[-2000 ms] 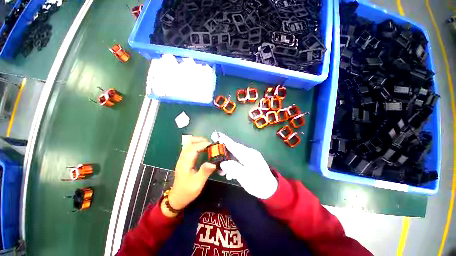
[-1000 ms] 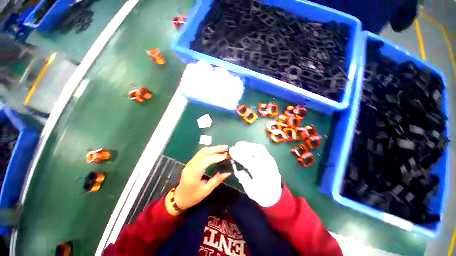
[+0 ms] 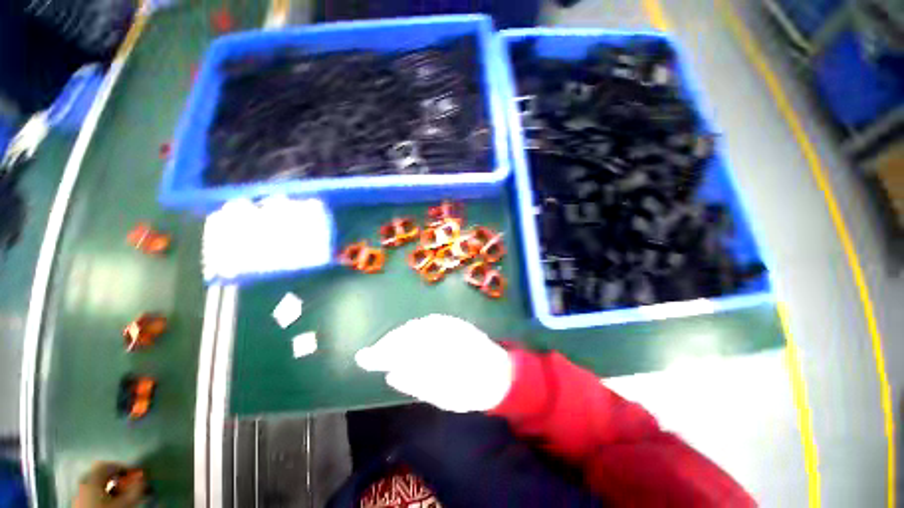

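My left hand (image 3: 97,488), blurred and cut off by the bottom edge, is over the belt at the lower left, around an orange coil unit (image 3: 124,483). My right hand (image 3: 441,364) wears a white glove and is over the green bench, fingers pointing left. The glove is overexposed, and whether it holds anything is hidden. A loose pile of orange copper coils (image 3: 451,248) lies beyond it. Two small white square pieces lie left of it, one farther (image 3: 287,310) and one nearer (image 3: 304,344).
The green belt (image 3: 89,327) on the left carries spaced coils, one with black plastic (image 3: 137,395). A blue bin (image 3: 347,189) of black frames is at the back. Another blue bin (image 3: 644,313) of black housings is on the right. A small tray of white pieces (image 3: 268,238) is beside the belt.
The view has turned and shifted. My left hand has left my right hand and moved left to the belt. The black-and-orange coil unit seen between both hands earlier is no longer there.
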